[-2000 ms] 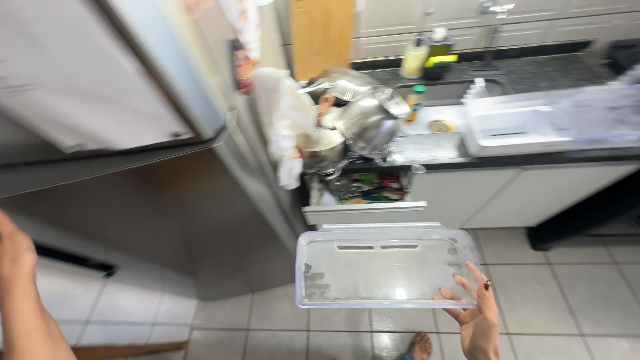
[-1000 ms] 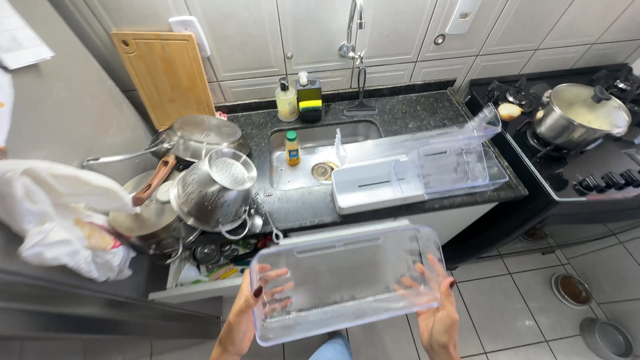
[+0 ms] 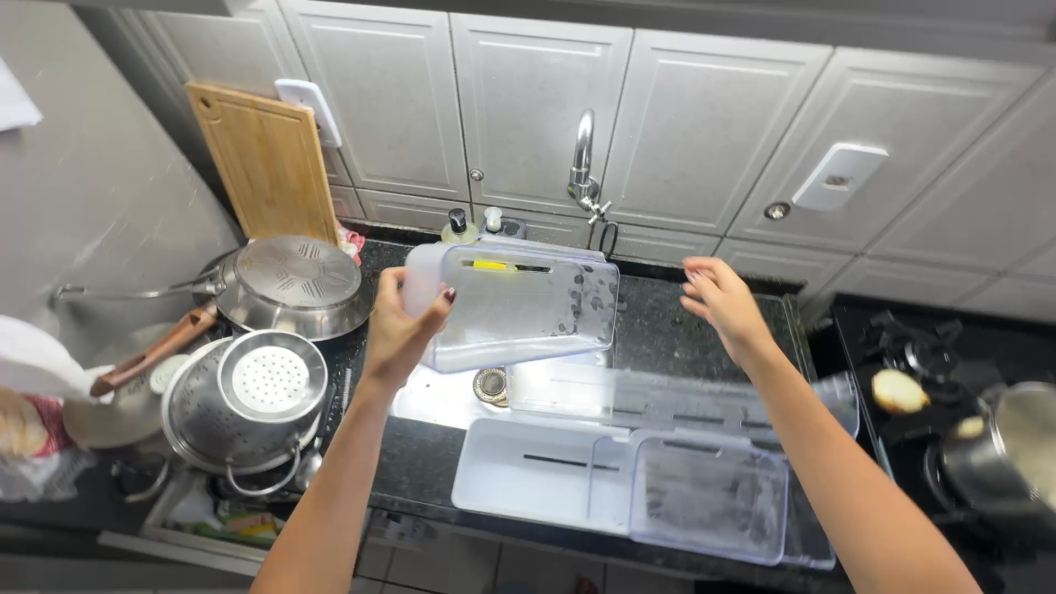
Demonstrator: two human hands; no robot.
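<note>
My left hand (image 3: 404, 326) grips the left end of a clear plastic bin (image 3: 520, 309), holding it tilted above the sink (image 3: 429, 404). To the right of the bin, my right hand (image 3: 718, 301) is raised over the granite counter with nothing in it, its fingers slightly bent and apart. Below the held bin, a white plastic bin (image 3: 495, 478) lies at the counter's front edge, beside a smaller clear bin (image 3: 709, 495). Behind these stretches a long clear plastic bin (image 3: 676, 404), partly over the sink.
A metal colander (image 3: 206, 412) and an upturned frying pan (image 3: 289, 285) are piled at left, near a wooden cutting board (image 3: 260, 165). The faucet (image 3: 583, 161) rises behind the sink. At right, a steel pot (image 3: 1023, 445) and a cut onion (image 3: 899, 390) sit on the stove. A drawer (image 3: 190, 549) stands open below.
Both hands held the clear bin a second ago; now only my left hand does, and my right hand is off it. The bin has moved from in front of the counter to above the sink.
</note>
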